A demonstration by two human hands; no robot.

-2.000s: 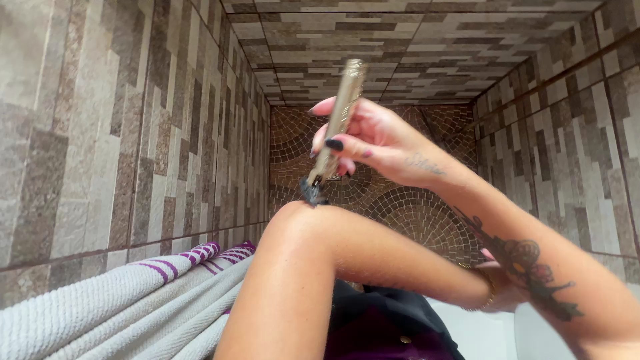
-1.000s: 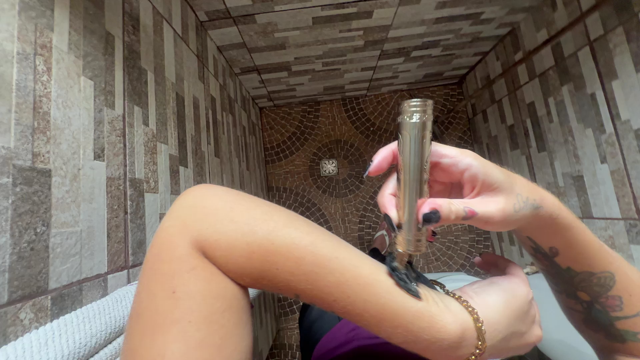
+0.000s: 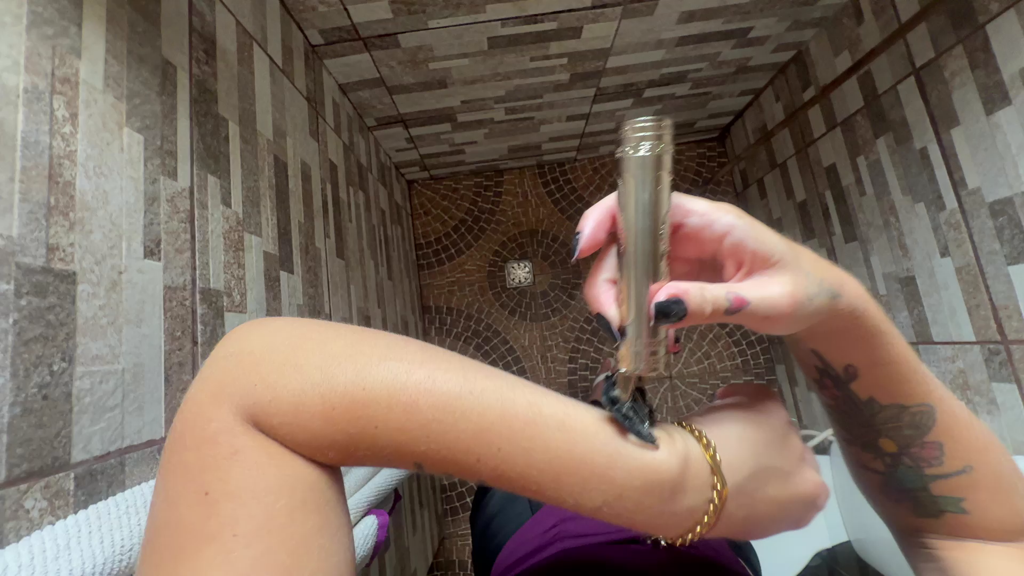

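Note:
My right hand (image 3: 712,264) comes in from the right, its forearm tattooed, and grips a gold-coloured metal hair trimmer (image 3: 645,240) between thumb and fingers. The trimmer stands nearly upright, its black head (image 3: 630,412) against my left forearm close to the wrist. My left arm is bent across the view, elbow at the left. A gold chain bracelet (image 3: 714,488) circles the left wrist. My left hand (image 3: 768,472) is curled, slightly blurred, with no object visible in it; its fingers are partly hidden.
Tiled walls (image 3: 264,200) rise on the left, ahead and on the right. Below lies a mosaic floor (image 3: 456,208) with a square metal drain cover (image 3: 519,274). A white towel with purple trim (image 3: 96,528) is at lower left. White surfaces (image 3: 808,536) show at lower right.
The trimmer was at my left elbow two seconds ago and moved along the forearm to near the wrist, where it stays now. My right hand has kept hold of it.

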